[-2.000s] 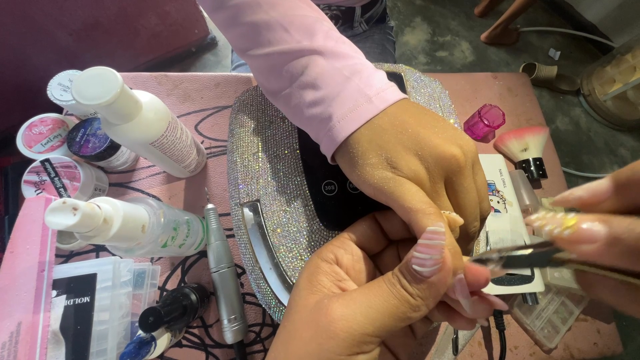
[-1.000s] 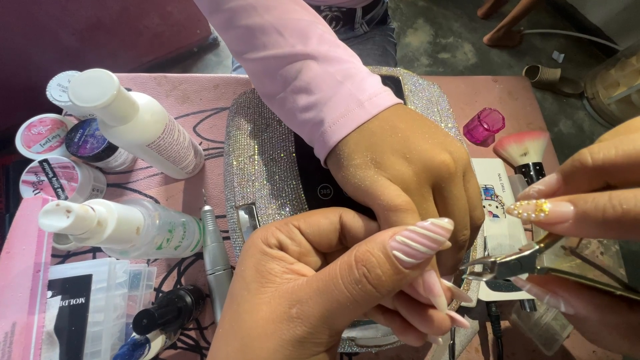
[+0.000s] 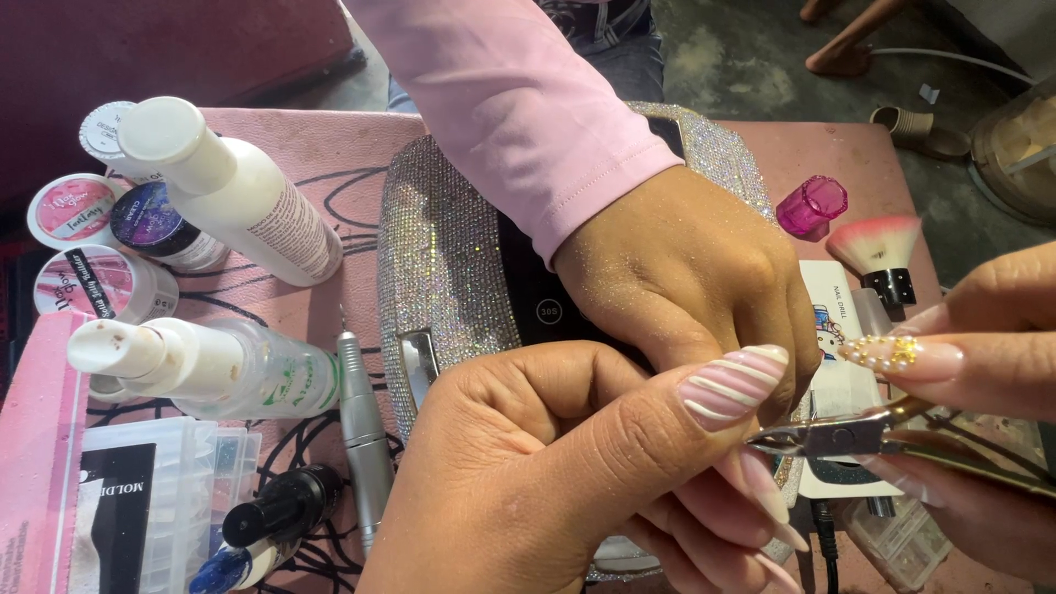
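My left hand (image 3: pixel 561 470), with a pink thumbnail striped in white, holds a finger of another person's hand (image 3: pixel 685 264), which comes in from the top in a pink sleeve (image 3: pixel 528 107). My right hand (image 3: pixel 982 355), one nail covered with gold beads and pearls, grips metal cuticle nippers (image 3: pixel 850 435) by their gold-coloured handles. The nippers' tips are beside my left thumb, at the held finger; the exact contact is hidden. Under the person's arm lies a rhinestone-covered nail lamp (image 3: pixel 441 256) with a black top panel.
At left stand a white bottle (image 3: pixel 247 198), a spray bottle (image 3: pixel 247 367), several gel jars (image 3: pixel 74 210), a plastic case (image 3: pixel 165 495) and a nail drill handpiece (image 3: pixel 363 437). Right of the lamp are a pink cup (image 3: pixel 811 206), a dust brush (image 3: pixel 879 252) and a white nail drill unit (image 3: pixel 833 330).
The nippers in my right hand show in full beside the held finger, where two seconds ago only part of them was seen. My left hand keeps its hold, its thumb turned differently.
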